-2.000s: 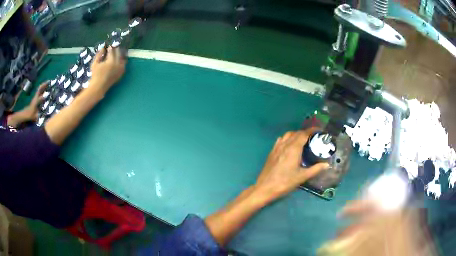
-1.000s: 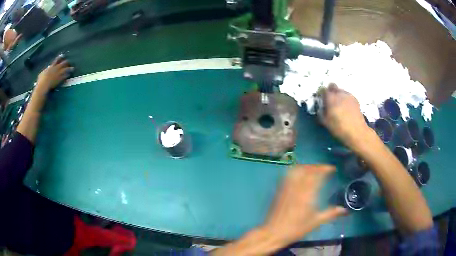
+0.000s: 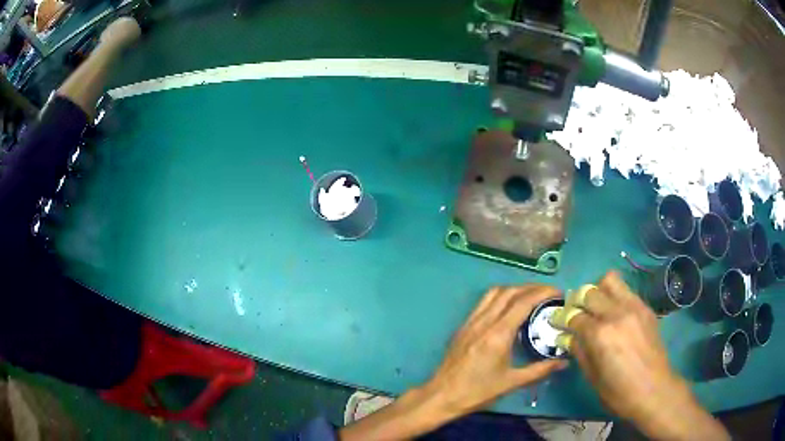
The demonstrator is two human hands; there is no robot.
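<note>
My left hand point(image 3: 482, 349) is around a black cup point(image 3: 528, 338) near the front edge of the bench, with the cup's mouth facing up. A white insert point(image 3: 543, 331) sits in its mouth. My right hand point(image 3: 621, 344), with yellowish finger cots, has its fingertips on the insert at the cup's right side; they partly hide it. A filled cup point(image 3: 343, 207) with a white top and a red lead wire stands left of the press. The press base plate point(image 3: 514, 211) shows its central hole, with the press ram point(image 3: 522, 148) above it.
The press lever point(image 3: 656, 33) points up at the top right. A white pile of inserts point(image 3: 671, 129) lies right of the press. Several empty black cups point(image 3: 676, 226) stand or lie at right. Another worker's arm point(image 3: 90, 77) is at upper left, above a red stool point(image 3: 176, 370).
My left hand has taken hold of a black cup. My right hand has moved from the white pile to that cup's mouth. The view has shifted, and the other worker's arm has moved.
</note>
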